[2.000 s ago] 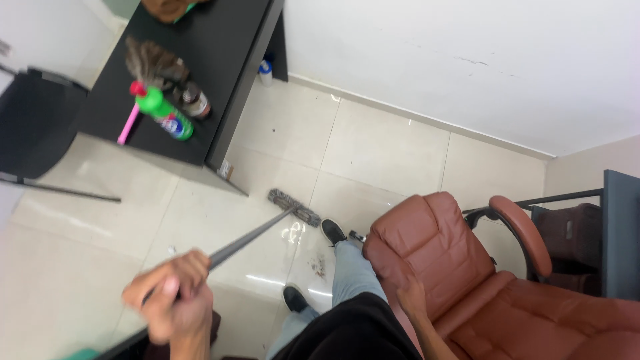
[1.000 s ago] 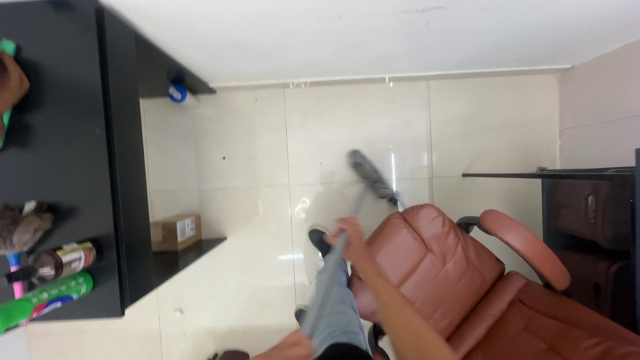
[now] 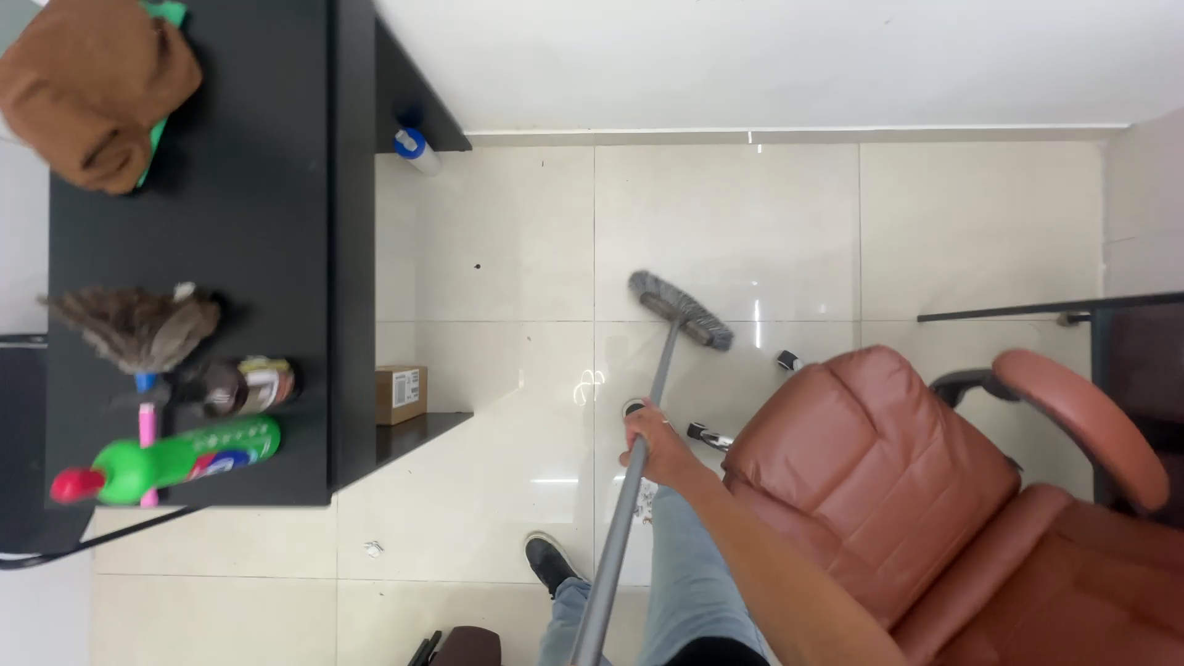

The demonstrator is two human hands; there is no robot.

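Note:
My right hand (image 3: 655, 446) is closed around the middle of a grey broom handle (image 3: 618, 523). The handle runs up from the lower edge to a broom head with grey bristles (image 3: 683, 313), which rests tilted on the tiled floor ahead of my feet. My left hand is out of view, and the near end of the handle is cut off by the lower edge. Bits of debris (image 3: 646, 499) lie on the floor beside my leg, and a small crumpled scrap (image 3: 373, 548) lies further left.
A black desk (image 3: 268, 185) at left bears a brown cloth (image 3: 97, 88), a feather duster (image 3: 139, 324), a dark bottle (image 3: 242, 386) and a green bottle (image 3: 199, 453). Beneath are a cardboard box (image 3: 401, 395) and a blue-capped container (image 3: 416, 151). A brown leather chair (image 3: 860, 453) stands right.
My right hand has moved from the chair onto the broom handle. My left hand, on the handle in the earlier frames, has left the view. The broom head has shifted over the floor.

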